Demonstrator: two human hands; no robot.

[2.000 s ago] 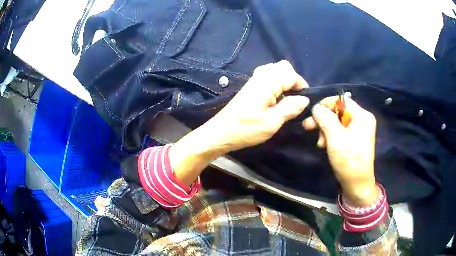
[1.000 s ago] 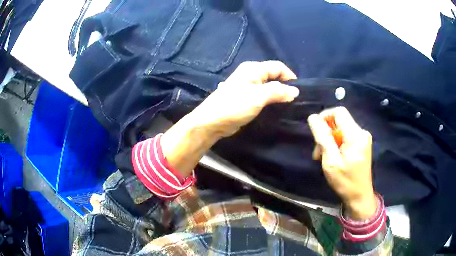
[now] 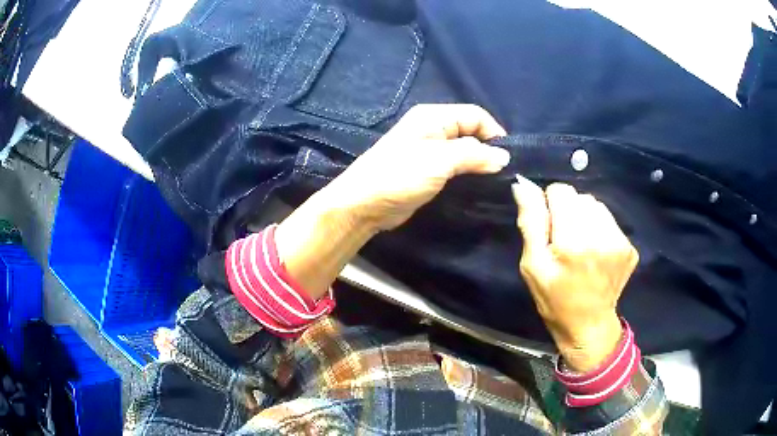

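Note:
A dark navy denim garment [image 3: 545, 77] covers most of the table, with pale topstitching and a patch pocket [image 3: 362, 72] at the upper left. My left hand [image 3: 426, 162] pinches the edge of the button placket [image 3: 618, 160] between thumb and fingertips. Several silvery round buttons [image 3: 579, 160] run along the placket to the right of that hand. My right hand [image 3: 575, 247] is just below the placket, its fingers curled and its thumb pointing up. The orange snips are not visible now; I cannot tell whether the right palm hides them.
The white table [image 3: 81, 77] shows at the upper left, with a thin dark curved strip [image 3: 132, 51] on it. Blue plastic crates [image 3: 128, 247] stand on the grey floor at the left. The table's front edge [image 3: 409, 298] runs below the garment, close to my plaid clothing.
My left hand has slid left along the placket, and a button beside it is uncovered. My right hand has moved down and turned, so the orange handle no longer shows.

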